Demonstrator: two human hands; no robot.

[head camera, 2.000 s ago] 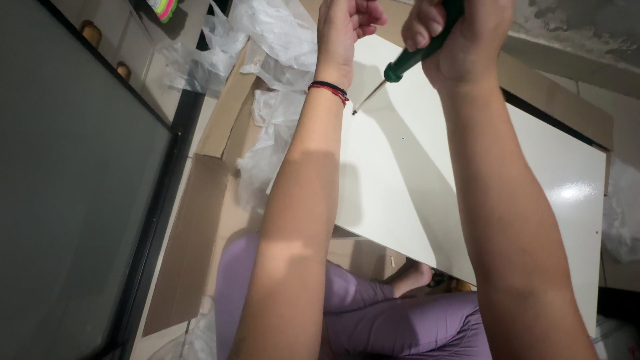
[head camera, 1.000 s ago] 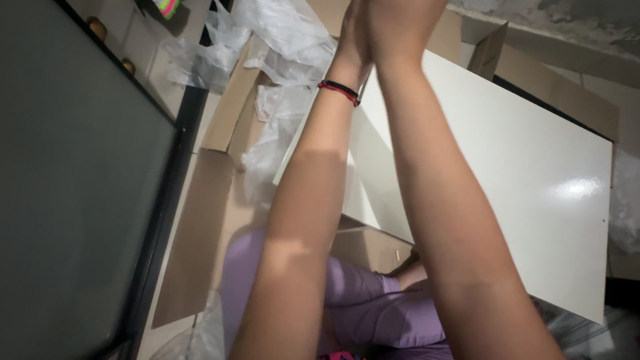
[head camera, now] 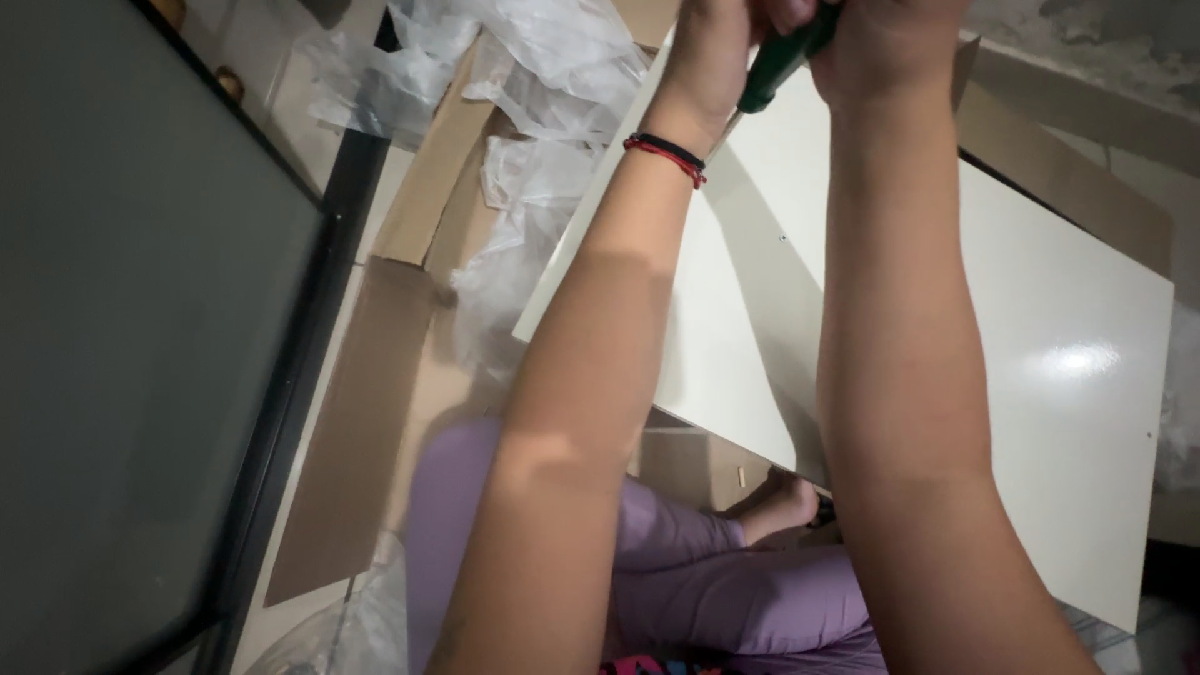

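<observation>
A screwdriver with a dark green handle (head camera: 783, 61) is at the top edge of the head view, its thin metal shaft pointing down and left toward a glossy white panel (head camera: 1050, 375). My right hand (head camera: 886, 47) is closed around the handle. Beside it is my left hand (head camera: 712, 56), partly cut off by the frame edge; its fingers are near the handle, but whether they hold anything does not show. A small hole or screw (head camera: 783, 238) marks the panel between my forearms. The screwdriver's tip is hidden behind my left wrist.
Flattened cardboard (head camera: 352, 422) and crumpled clear plastic wrap (head camera: 534, 178) lie left of the panel. A dark glass panel with a black frame (head camera: 323, 225) fills the left side. More cardboard (head camera: 1059, 169) is behind the panel. My folded legs (head camera: 750, 600) are below its near edge.
One second ago my hands were close together with the screwdriver not visible; now they are apart and its green handle shows. The white panel's left edge sits differently than two seconds ago.
</observation>
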